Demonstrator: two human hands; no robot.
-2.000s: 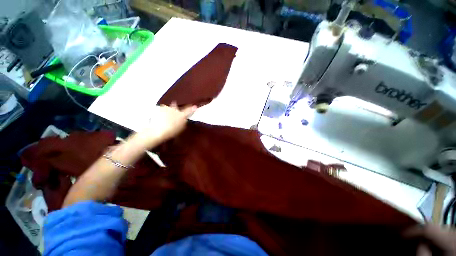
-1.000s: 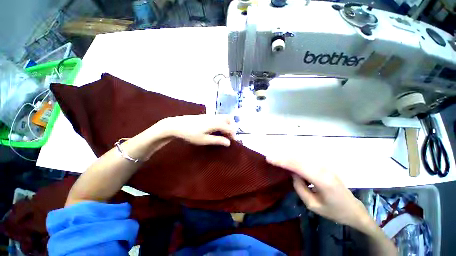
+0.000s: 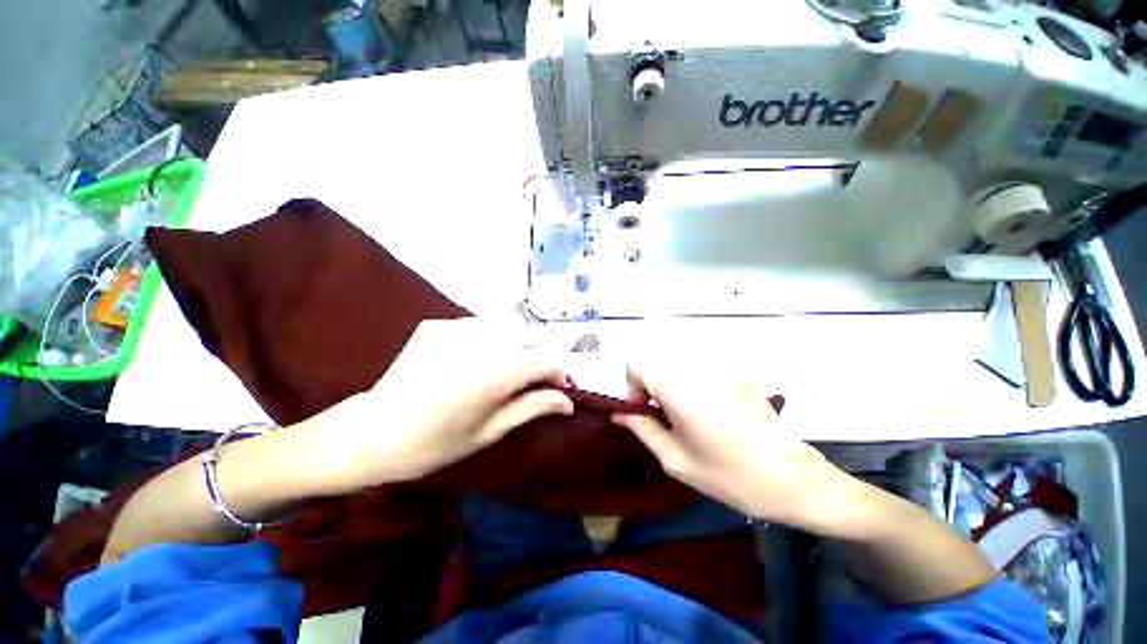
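Observation:
A dark red ribbed garment piece (image 3: 302,302) lies on the left part of the white table and runs down over its front edge toward my lap. My left hand (image 3: 484,384) pinches its upper edge between thumb and fingers. My right hand (image 3: 686,421) pinches the same edge a short way to the right. Between my fingertips the edge looks folded or rolled. The hands are in front of the needle area of the white brother sewing machine (image 3: 755,76), and the cloth is not under the presser foot (image 3: 587,233). More dark red cloth (image 3: 365,541) hangs below my left forearm.
A green basket (image 3: 176,239) with plastic bags, a white cable and an orange item stands at the left. Black-handled scissors (image 3: 1094,346) and a tan wooden strip (image 3: 1033,340) lie at the table's right end. A pale bin (image 3: 1113,516) with mixed cloth is below.
My hands have come closer together and lower, and now both pinch the cloth's edge. The cloth's right part is gathered toward me. The view has shifted slightly.

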